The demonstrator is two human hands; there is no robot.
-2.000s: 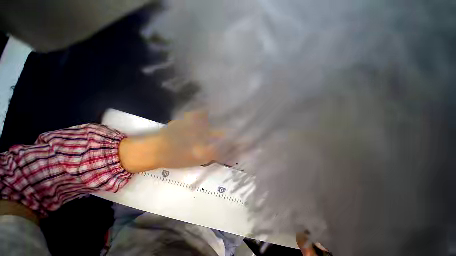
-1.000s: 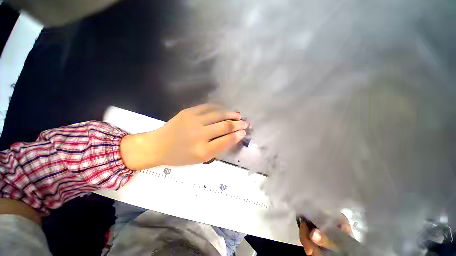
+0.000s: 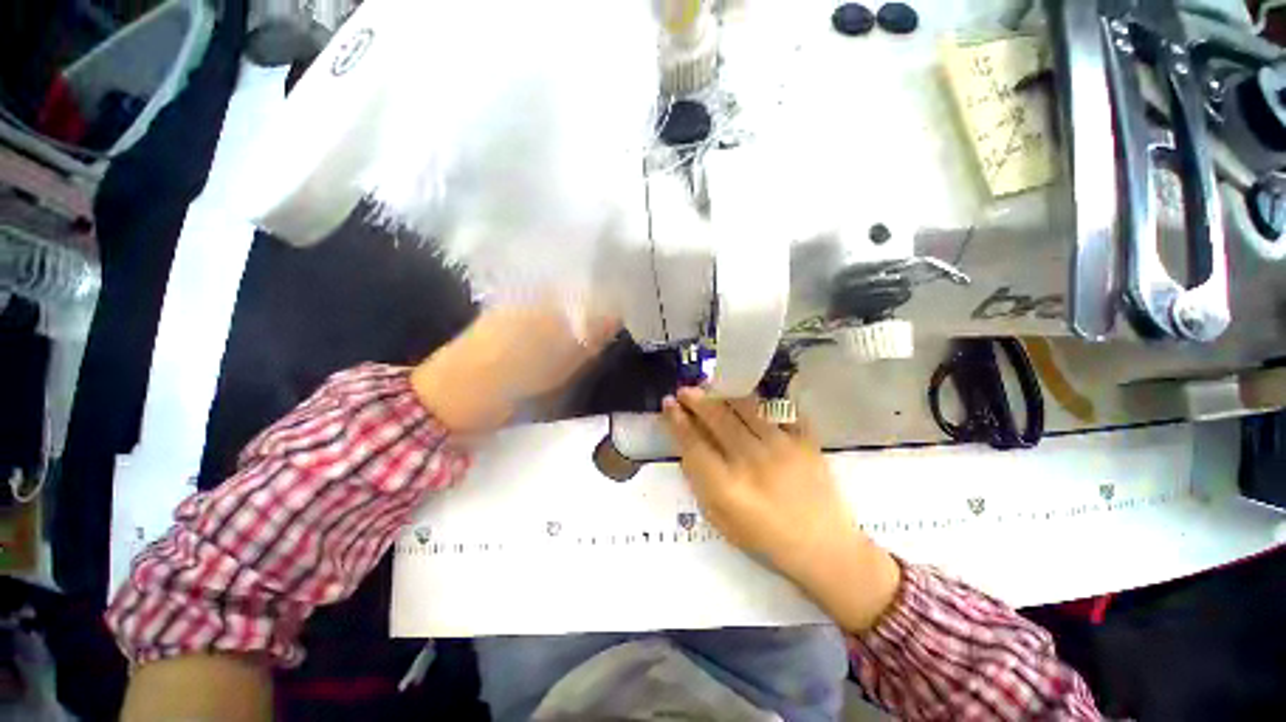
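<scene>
A black fabric panel (image 3: 374,303) lies on the table left of the needle, its near part under my left hand. My left hand (image 3: 522,360) rests on it, partly hidden by the white thread tuft (image 3: 529,212); its fingers are blurred. My right hand (image 3: 762,473) lies on the machine bed just in front of the presser foot (image 3: 694,361), fingertips close to it. I cannot tell whether the right fingers hold the cloth edge. The white machine head (image 3: 874,155) stands above.
Black-handled scissors (image 3: 990,394) lie on the bed to the right. A ruler tape (image 3: 607,536) runs along the white table edge. A paper note (image 3: 1004,113) is on the head. A bin (image 3: 134,85) stands at the upper left. Metal thread guides (image 3: 1142,169) are at the right.
The view has swung clear of the large blur, showing the machine head and scissors. My right hand has moved from the table's front edge to near the presser foot. My left hand remains at the cloth.
</scene>
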